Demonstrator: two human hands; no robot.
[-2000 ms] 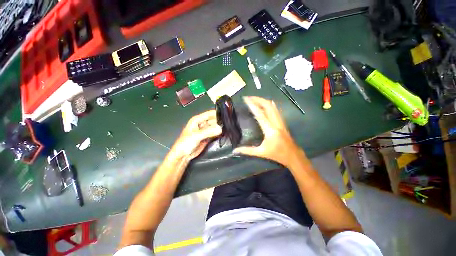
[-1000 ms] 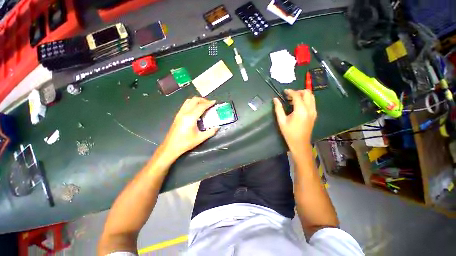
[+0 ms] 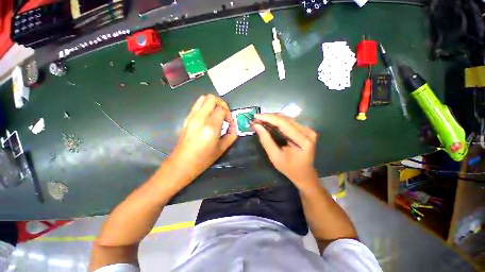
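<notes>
The opened screen half point(image 3: 246, 121), white-edged with a green board, lies on the dark green mat in front of me. My left hand point(image 3: 206, 130) holds it at its left side, and the fingers cover that end. My right hand point(image 3: 287, 144) holds the dark tweezers point(image 3: 279, 132), with the tip end at the green board. Whether the tip touches the board is too small to tell. A small pale rectangular piece point(image 3: 291, 110) lies on the mat just right of the screen half.
Behind the work lie an LCD module with green board point(image 3: 192, 62), a yellow card point(image 3: 236, 69), a slim white stick point(image 3: 278, 54), white paper point(image 3: 336, 65) and a red block point(image 3: 144, 41). At right are a red screwdriver point(image 3: 365, 98) and a lime-green electric screwdriver point(image 3: 438, 119).
The tweezers have left the mat and are in my right hand, which has moved left to the green board. My left hand stays on the screen half. The camera view has shifted closer.
</notes>
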